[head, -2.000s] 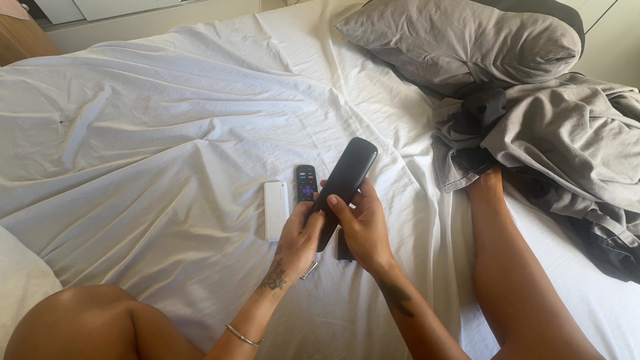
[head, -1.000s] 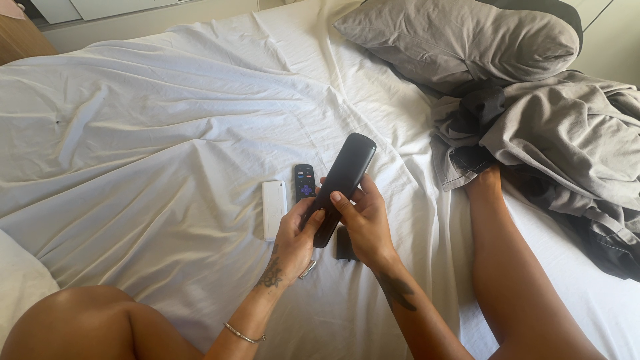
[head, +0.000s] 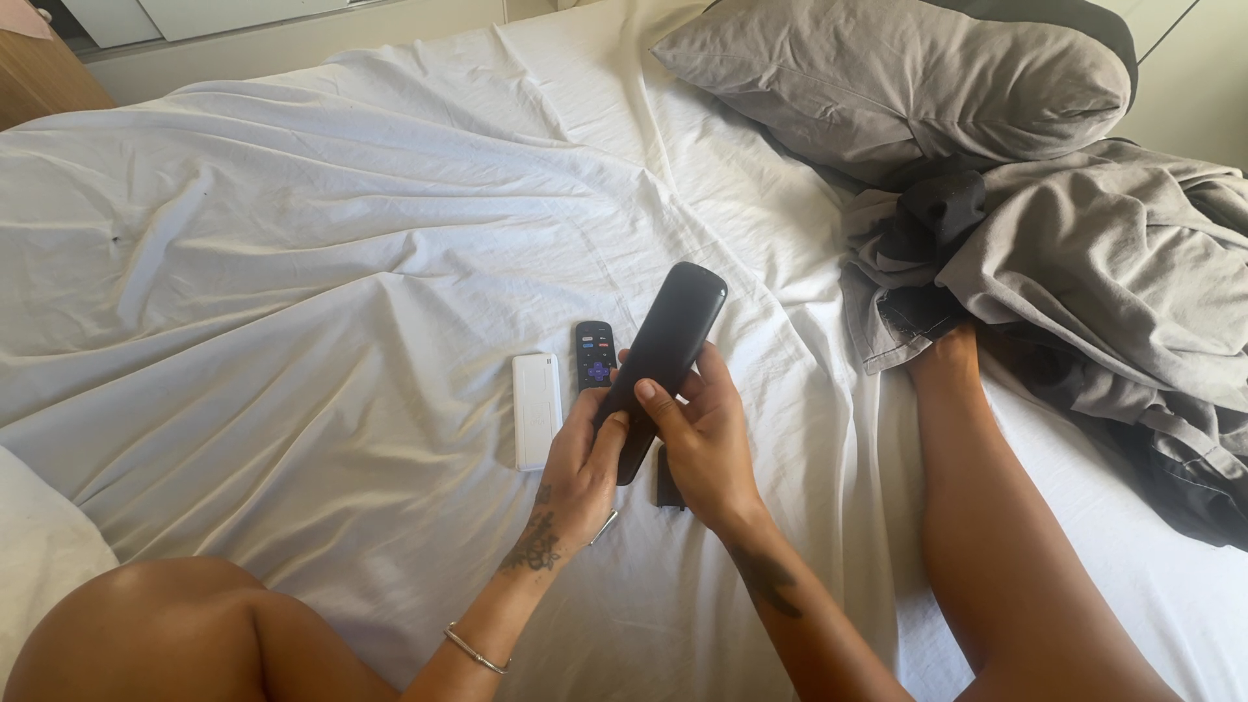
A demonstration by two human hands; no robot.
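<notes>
Both hands grip a black remote control [head: 675, 327], its plain face up and its far end tilted to the right. My left hand [head: 583, 468] holds the lower left edge, thumb on top. My right hand [head: 707, 439] holds the right side, its thumb pressing on the face. Behind my left fingers lies a second black remote control [head: 596, 353] with a purple direction pad, partly covered. A white rectangular case or device [head: 535, 409] rests left of it. A small black piece [head: 668, 483] is partly hidden beside my right palm. A thin metallic object [head: 604, 527] shows next to my left wrist.
A wrinkled white sheet [head: 292, 341] covers the bed. A grey pillow [head: 907, 78] lies at the back right, with a heap of grey and black bedding [head: 1102, 263] in front of it. My bent legs flank the arms. A wooden furniture edge [head: 49, 68] stands at the far left.
Both hands keep hold of the black remote control, which has shifted and tilted slightly. The small black piece near my right palm is more covered than one second ago.
</notes>
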